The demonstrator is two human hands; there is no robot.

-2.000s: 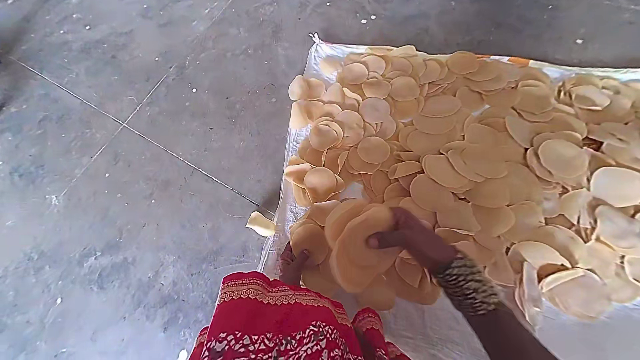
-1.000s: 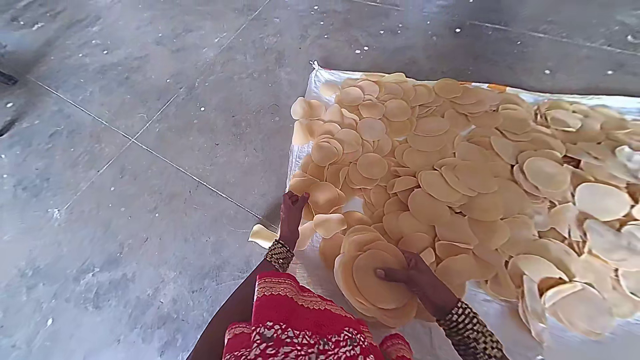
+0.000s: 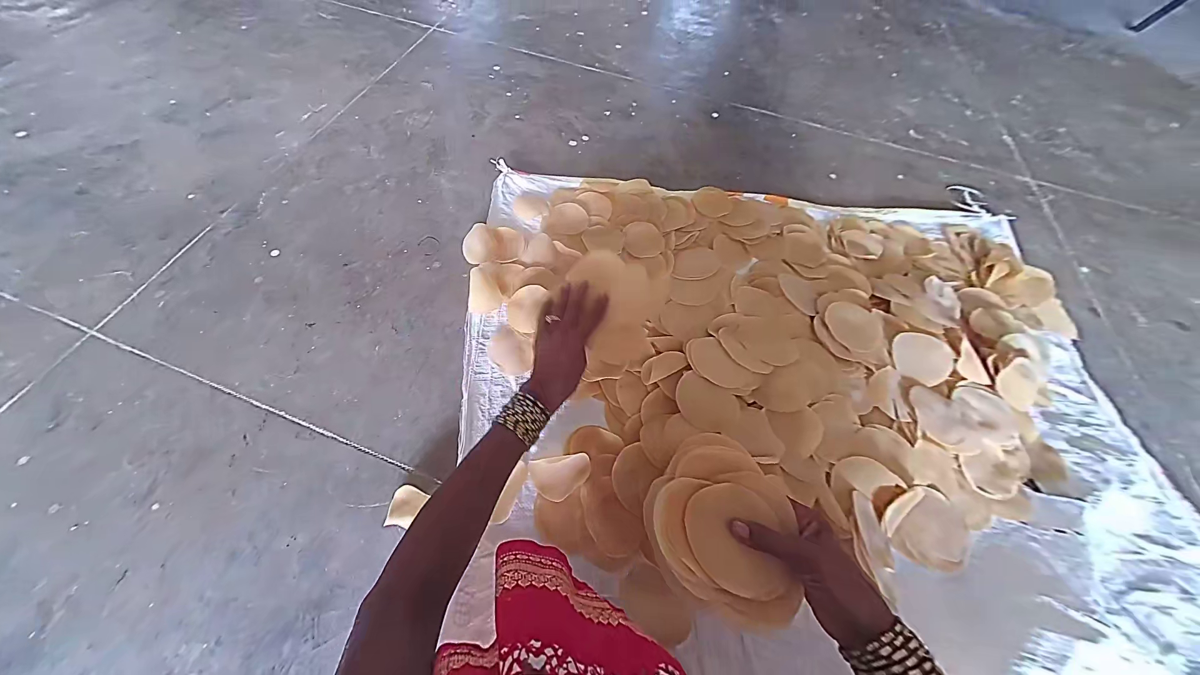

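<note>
Many thin, round, tan discs, which look like papads [image 3: 722, 361], lie overlapping on a white woven plastic sheet [image 3: 1116, 431]. My right hand [image 3: 806, 562] grips a fanned stack of discs [image 3: 736, 539] at the near side of the pile, thumb on top and fingers hidden beneath. Over the left part of the pile reaches my left hand [image 3: 567, 337], touching a blurred disc [image 3: 614, 286]; whether its fingers grip that disc is not plain. Patterned bangles circle both wrists.
Grey concrete floor [image 3: 234, 403] with pale lines surrounds the sheet. One curled disc [image 3: 406, 506] rests on the floor at the sheet's left edge. Red patterned cloth [image 3: 572, 619] covers my lap. A dark bar [image 3: 1158, 14] shows at the top right.
My left hand has moved from the sheet's left edge forward over the pile. The right hand keeps hold of its stack. The view has shifted to show more of the sheet's far side.
</note>
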